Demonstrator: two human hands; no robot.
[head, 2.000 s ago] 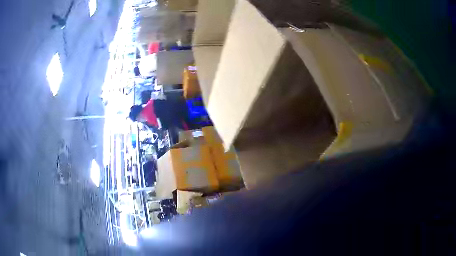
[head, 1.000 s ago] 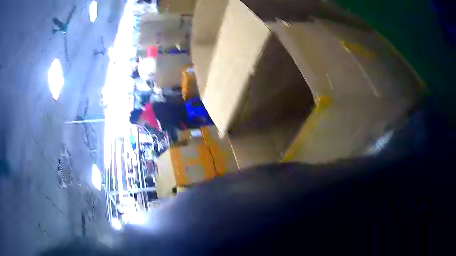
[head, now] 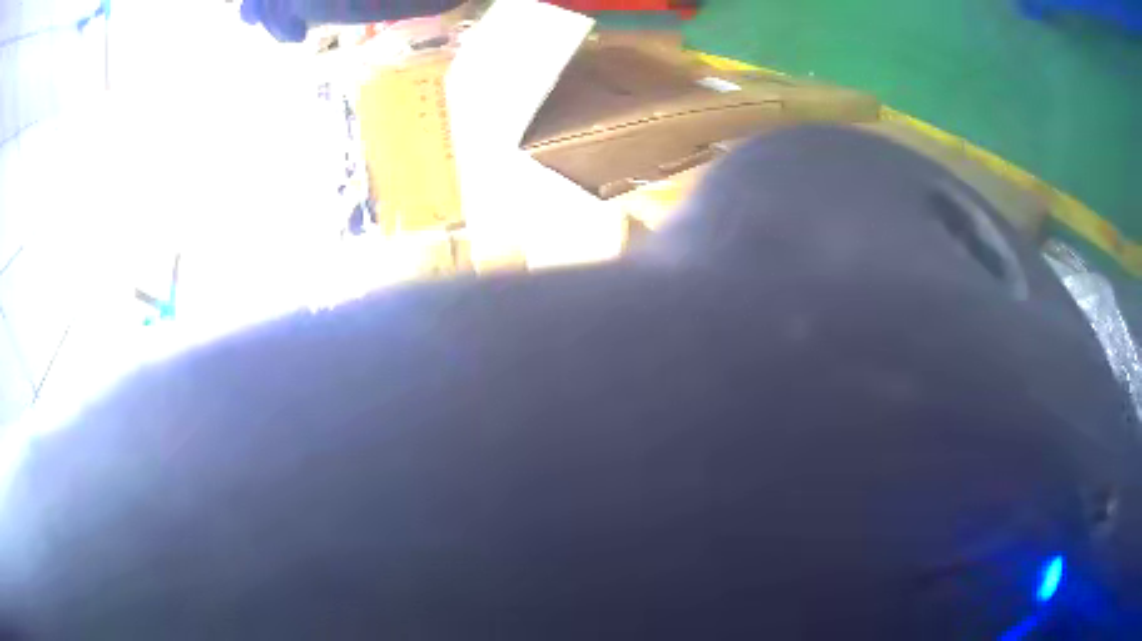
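A large smooth dark grey rounded thing (head: 601, 438) fills the lower part of the head view, very close to the lens and blurred. It has a dark slot at its upper right and a small blue glow at the lower right. It may be the head-camera unit or its mount; I cannot tell for sure. Neither my left hand nor my right hand can be made out. The view is tilted. Behind the grey thing, brown cartons (head: 664, 107) with a pale flap (head: 507, 75) show at the top.
A yellow-orange carton side (head: 411, 144) stands left of the brown cartons. A green floor (head: 927, 63) with a yellow line (head: 1002, 169) is at upper right. Crumpled clear film (head: 1096, 307) lies at the right edge. The left side is washed out by bright light.
The view has swung away from the large open carton. The dark shape at the lower right is now a bigger grey rounded thing. More green floor and a yellow line show.
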